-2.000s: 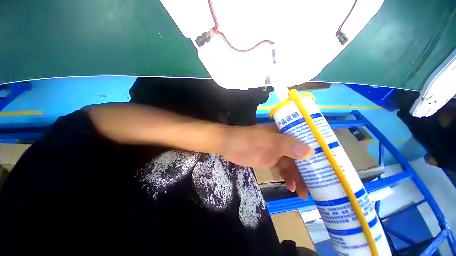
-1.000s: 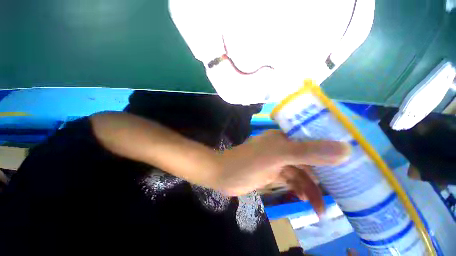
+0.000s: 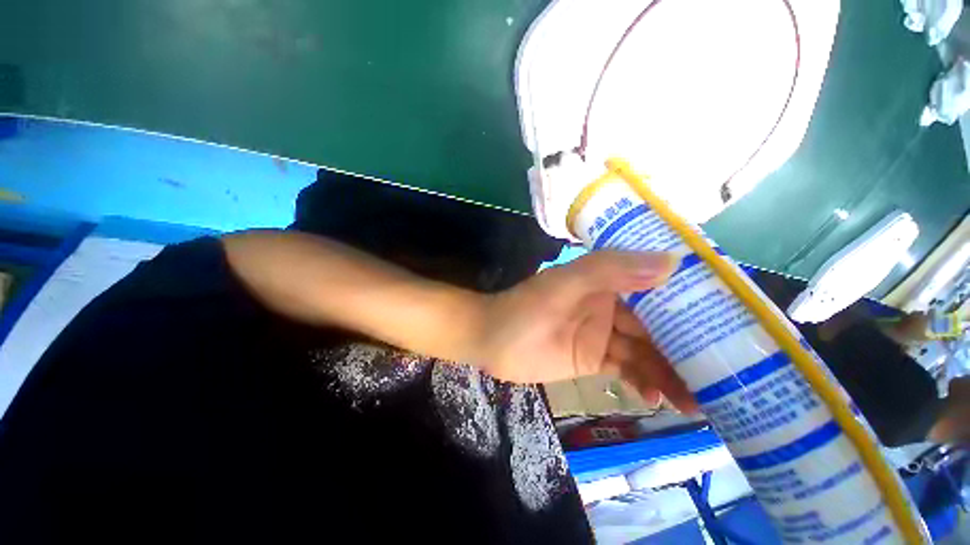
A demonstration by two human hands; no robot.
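Note:
A white plastic housing [image 3: 697, 91] lies on the green bench at the top, its centre glaring white. Thin dark red wires [image 3: 604, 80] curve round that centre. Small dark connectors sit near the left edge [image 3: 553, 160] and lower edge [image 3: 726, 193]. A white and blue sealant cartridge [image 3: 723, 362] in a yellow gun frame [image 3: 761, 309] slants up to the housing's lower left part. Its nozzle cannot be made out against the glare. My left hand [image 3: 574, 325] holds the cartridge, thumb on top and fingers at its near side. My right hand is out of view; the gun's rear is cut off.
A neighbouring white housing [image 3: 856, 266] lies at the green bench's [image 3: 266, 96] right edge. White crumpled wads [image 3: 945, 94] lie at the upper right. Another person's dark sleeve [image 3: 877, 383] shows at the right. Blue racks [image 3: 649, 456] and boxes stand below the bench.
The view has turned. The housing shows further right, with more of its centre visible. The nozzle tip, seen at the housing's lower edge two seconds ago, is no longer distinct. My left hand still holds the cartridge.

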